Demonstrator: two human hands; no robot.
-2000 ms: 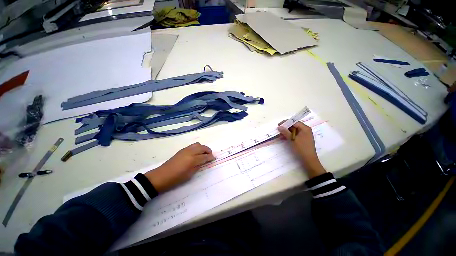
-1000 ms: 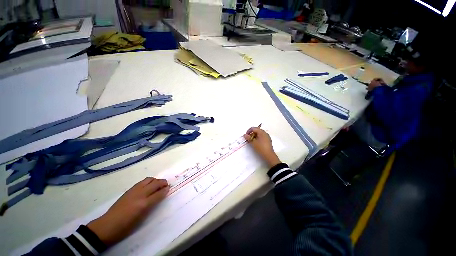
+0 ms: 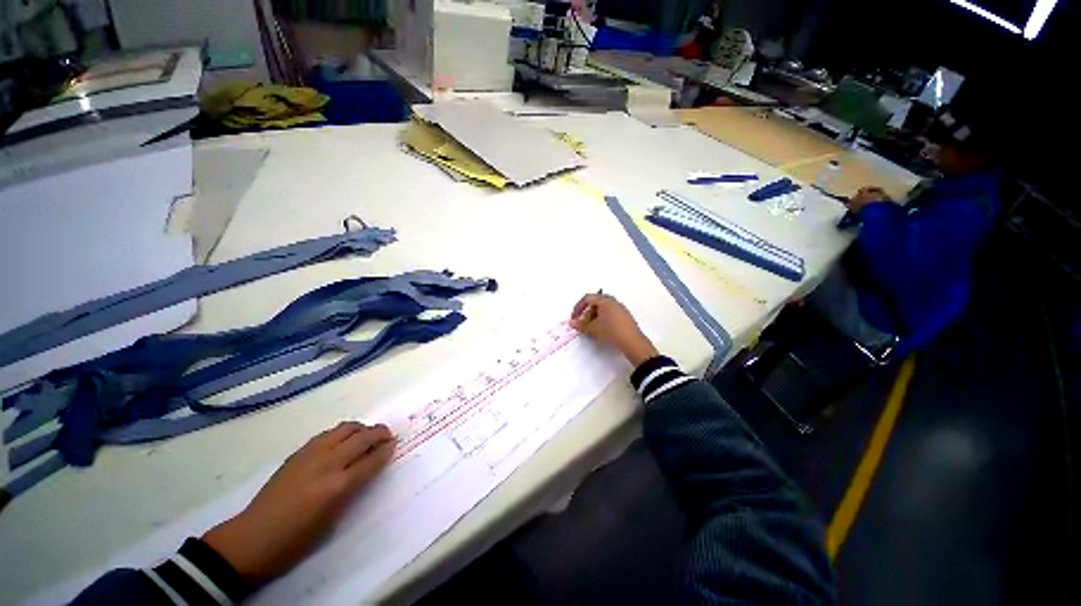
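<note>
The long white paper template (image 3: 484, 408) lies slantwise on the table, with red parallel lines, small tick marks and writing. My left hand (image 3: 311, 491) lies palm down on its left part, fingertips at the red lines; whether it grips anything under the fingers cannot be told. My right hand (image 3: 613, 328) is at the template's far right end, with bent fingers around a pencil (image 3: 599, 294), of which only a short dark end shows. No separate strip can be made out on the red lines between my hands.
Tangled blue-grey strips (image 3: 273, 343) lie behind my left hand, with a straight strip bundle (image 3: 178, 288) beyond. A single strip (image 3: 666, 278) and more strips (image 3: 726, 240) lie right. Stacked cards (image 3: 498, 140) lie at the back. A person in blue (image 3: 931, 255) sits at the right.
The view has swung right, bringing the seated person in and taking the ruler and pen out. The dark band seen earlier between my hands no longer shows. Less of the pencil shows.
</note>
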